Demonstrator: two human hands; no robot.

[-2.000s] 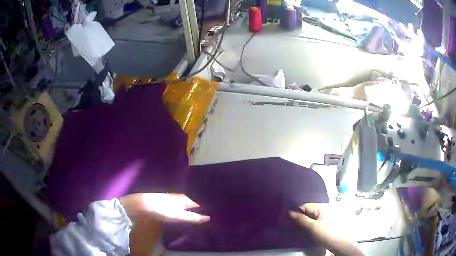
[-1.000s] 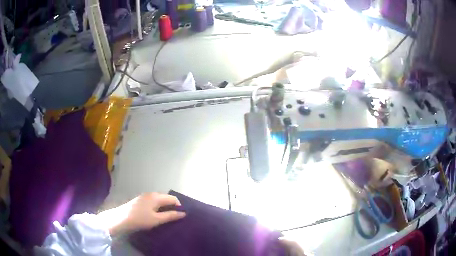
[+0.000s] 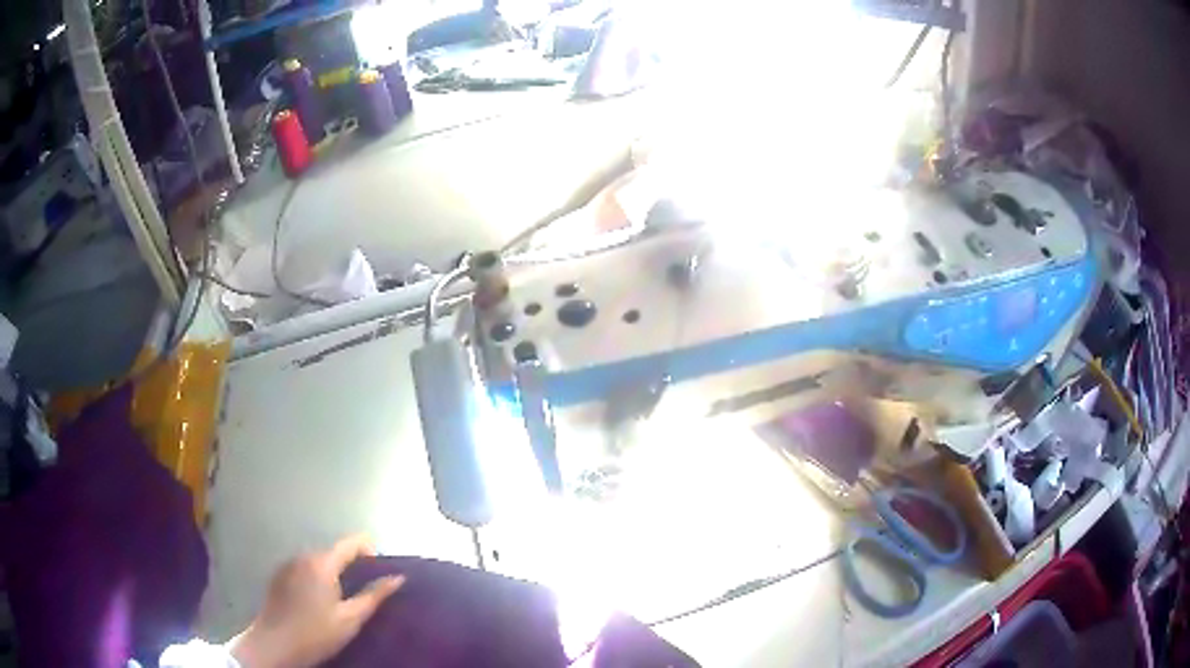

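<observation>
A dark purple fabric panel (image 3: 450, 616) lies at the bottom edge of the view, in front of the white sewing machine (image 3: 770, 300) with its blue stripe. My left hand (image 3: 313, 603) rests at the panel's upper left corner, thumb and fingers on its edge. The panel's right end lies below the needle area, where white glare hides the needle and presser foot. A purple-lit fold (image 3: 633, 642) shows at the bottom. My right hand is not in view. The heap of purple pieces (image 3: 98, 535) lies at the left on yellow plastic (image 3: 183, 418).
Blue-handled scissors (image 3: 887, 574) lie right of the needle area. A scrap box (image 3: 985, 516) holds white bits behind them. A red basket (image 3: 1077, 587) with a grey tub (image 3: 1031, 639) is low right. A red spool (image 3: 292, 144) and purple spools (image 3: 376, 105) stand behind the table.
The view has swung right, so the machine now fills the middle. The panel has come from beside the heap to the front of the machine. My right hand has gone out of view.
</observation>
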